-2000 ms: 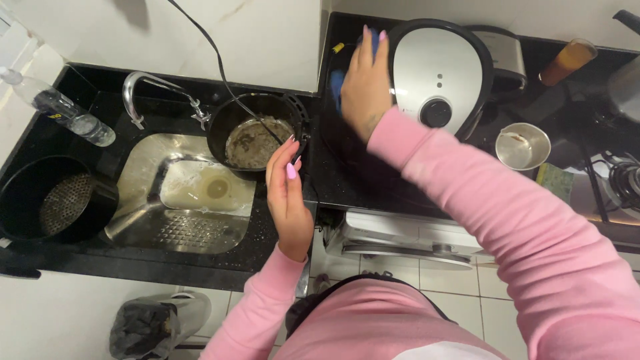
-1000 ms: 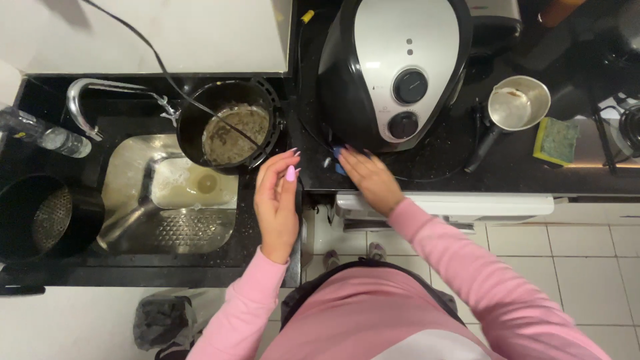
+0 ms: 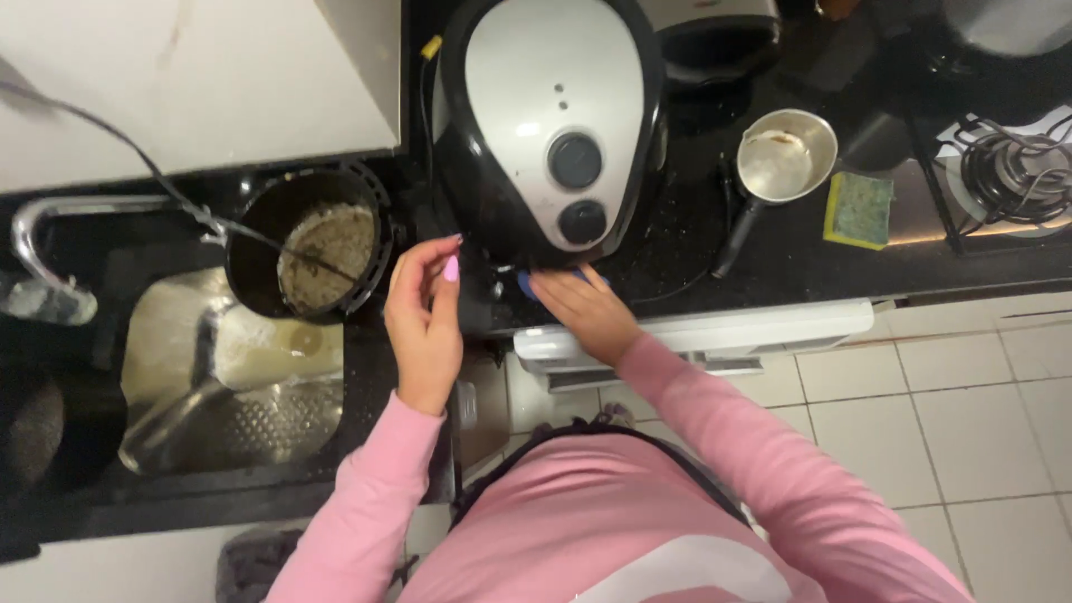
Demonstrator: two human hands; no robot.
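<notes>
My right hand [image 3: 586,310] presses a blue cloth [image 3: 528,286] on the black countertop, at the front foot of a black and silver air fryer [image 3: 553,126]. Most of the cloth is hidden under the fingers. My left hand [image 3: 427,322] is raised between the air fryer and the sink, fingers curled and thumb apart, with nothing clearly held in it. Just left of it stands a round black air fryer basket [image 3: 251,268] with brownish residue inside. A dark cord [image 3: 134,142] hangs across the view over that basket.
A steel sink [image 3: 234,377] with cloudy liquid and a chrome faucet [image 3: 92,203] lie left. A black pot-like container [image 3: 42,419] is at the far left. To the right are a small metal saucepan [image 3: 787,159], a yellow-green sponge [image 3: 858,211] and a gas burner [image 3: 1017,172].
My right hand has come down from the air fryer's upper left side to the counter at its front. My left hand stays raised beside the basket. The view has shifted.
</notes>
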